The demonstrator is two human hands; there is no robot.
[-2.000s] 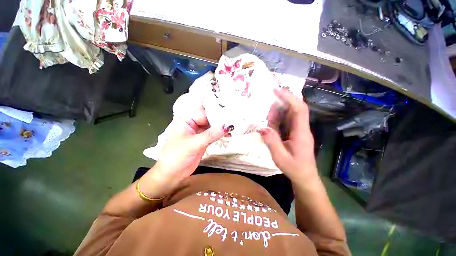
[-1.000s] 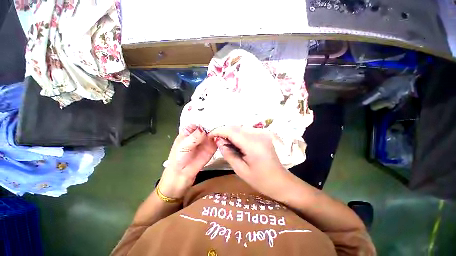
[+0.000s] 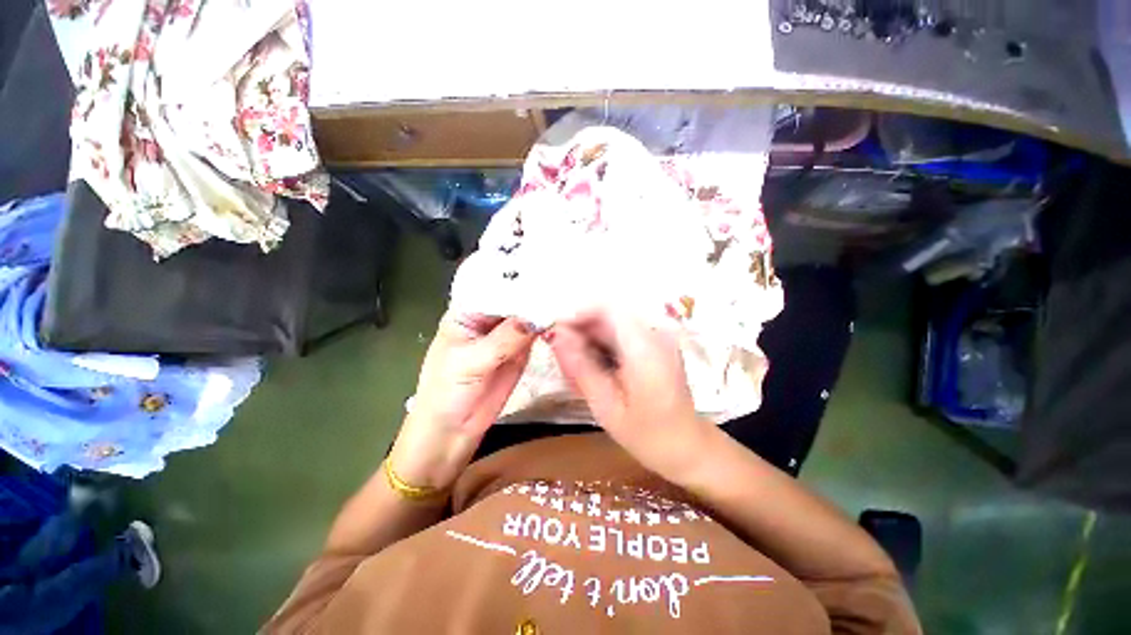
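A white floral garment (image 3: 620,236) with pink-red flowers lies over the lap. Several small dark buttons (image 3: 510,254) show on its left part. My left hand (image 3: 471,372) is at the garment's near edge with its fingertips closed on the cloth. My right hand (image 3: 626,378) is beside it, its thumb and finger tips close together near my left fingertips. It is slightly blurred, and a small dark thing shows in its palm. Any needle or thread is too small to tell.
A table (image 3: 533,50) with a white area and a grey area is ahead. Floral garments (image 3: 199,124) hang at the left over a dark stand (image 3: 223,298). A blue garment (image 3: 112,409) lies low at left. A shoe (image 3: 144,553) shows at lower left. Loose bits (image 3: 831,21) lie on the grey area.
My right hand came from apart at the right to meet my left fingertips, and now sits slightly further right than a second ago. The garment has turned, showing more flowers at right.
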